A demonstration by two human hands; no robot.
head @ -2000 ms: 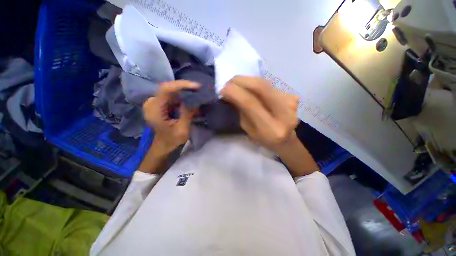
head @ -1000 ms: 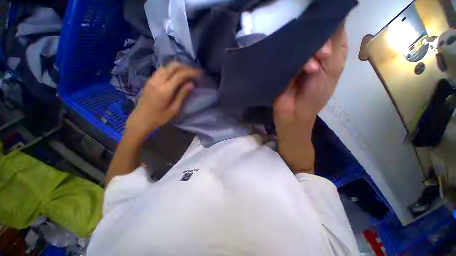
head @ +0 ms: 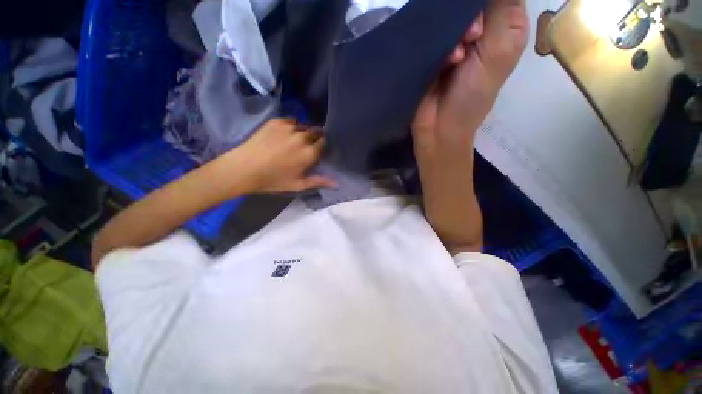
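Observation:
A dark navy-grey cloth panel (head: 385, 85) hangs in front of my chest and runs up to the top edge of the view. My right hand (head: 481, 69) holds its right edge, with the fingertips curled over the cloth. My left hand (head: 289, 158) is at the panel's lower left edge, back of the hand towards me, with its fingertips hidden against the cloth. Lighter grey garment cloth (head: 231, 100) with a white strip (head: 245, 46) lies left of the panel.
A blue slatted crate (head: 123, 100) with grey cloth stands at the left. The white table (head: 550, 146) with a lit machine bed (head: 589, 69) is at the right, with a black pad (head: 671, 135) on it. Yellow-green cloth (head: 54, 308) is at the lower left. Blue crates (head: 654, 331) are at the lower right.
The dark panel has come up from between my hands and is spread out. My right hand has risen with its edge. My left hand has recently moved right and slightly down to the panel's lower part.

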